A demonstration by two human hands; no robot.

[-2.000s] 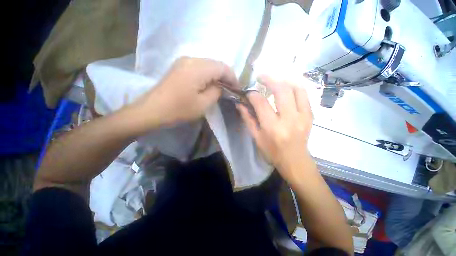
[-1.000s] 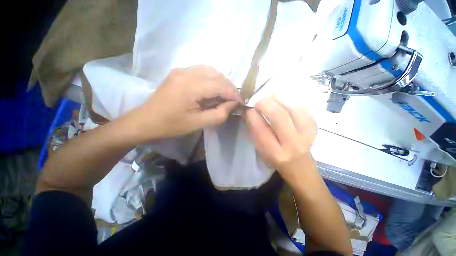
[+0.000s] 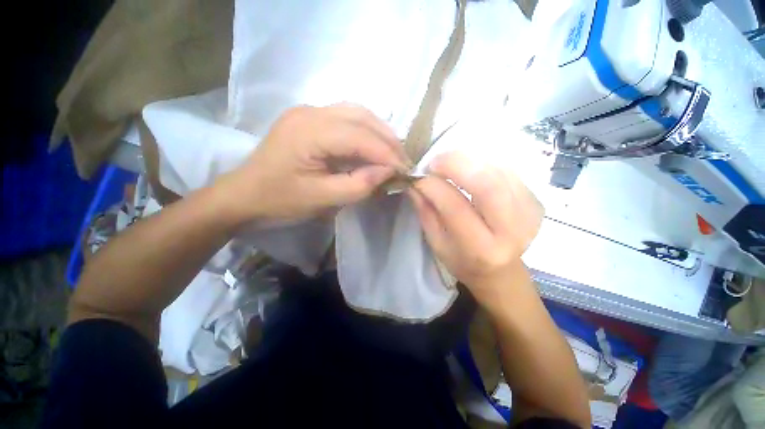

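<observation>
My left hand (image 3: 323, 163) and my right hand (image 3: 482, 209) meet fingertip to fingertip and pinch the tan edge of the cloth (image 3: 401, 183). The white pocket bag (image 3: 390, 268), with a rounded bottom and thin tan edge, hangs below my fingers. A large white cloth panel (image 3: 327, 59) lies beyond my hands, with a narrow khaki strip (image 3: 436, 88) running up it. Khaki fabric (image 3: 155, 67) lies at the upper left. The exact fold between the fingertips is hard to make out.
The white sewing machine (image 3: 637, 59) with a blue stripe stands at the right; lamp glare hides its needle area. The table's ribbed front edge (image 3: 621, 303) runs at the lower right. Blue bins (image 3: 625, 348) hold cloth pieces below. Part of a person's clothing (image 3: 692, 364) shows at the lower right.
My hands have come together at the tan edge, with the right hand lower than before. The pocket bag now hangs spread out with its rounded bottom showing. The machine sits slightly farther right in view.
</observation>
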